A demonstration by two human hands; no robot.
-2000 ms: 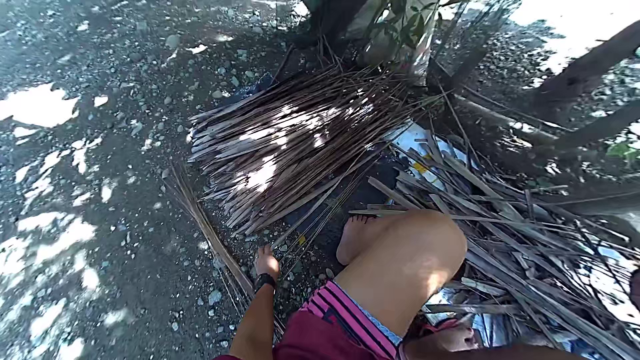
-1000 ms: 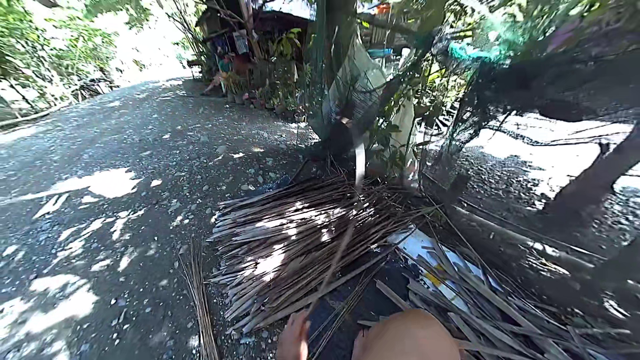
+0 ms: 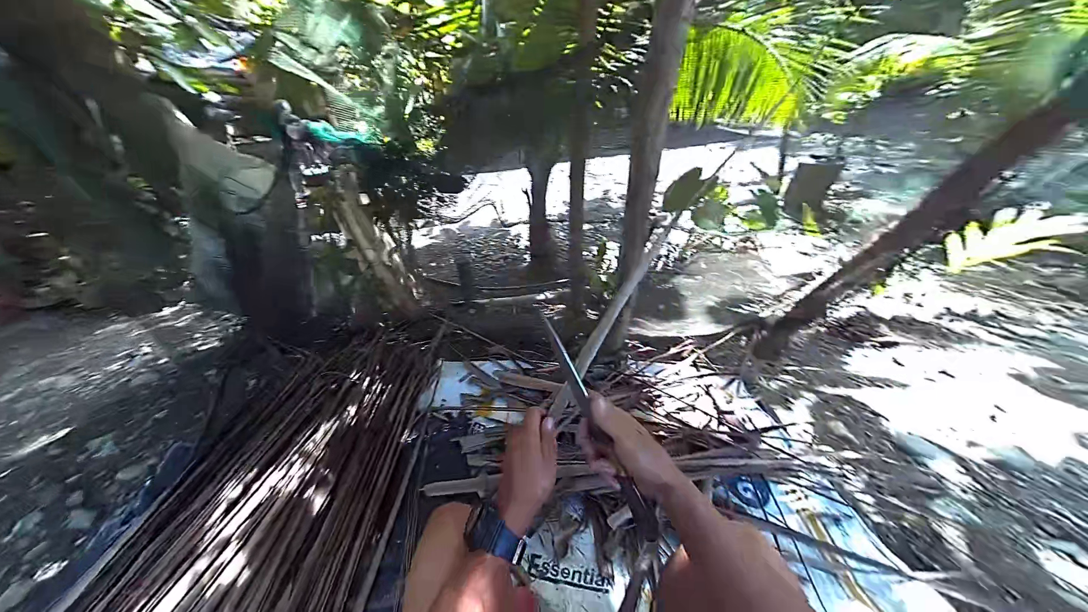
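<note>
My left hand [image 3: 529, 463], with a dark watch on its wrist, is closed around the lower end of a long dry frond strip [image 3: 616, 306] that slants up and to the right. My right hand [image 3: 625, 442] grips a knife [image 3: 565, 365] by its handle, blade pointing up and left across the strip. The blade and strip cross just above my hands; whether they touch I cannot tell. To the left lies a large pile of thin brown sticks [image 3: 297, 476]. Below and behind my hands are loose dry strips [image 3: 714, 463] on a printed sheet [image 3: 565, 552].
Slender tree trunks [image 3: 650, 127] rise in front of me. A leaning trunk [image 3: 918, 221] stands at the right. Netting [image 3: 229, 178] hangs at the upper left, near a short stump [image 3: 370, 238]. Stony ground [image 3: 51, 493] borders the stick pile at the left.
The view has swung to the right. My left hand, near strips on the ground two seconds ago, is now raised in front of me with a strip. My right hand and the knife have come into view.
</note>
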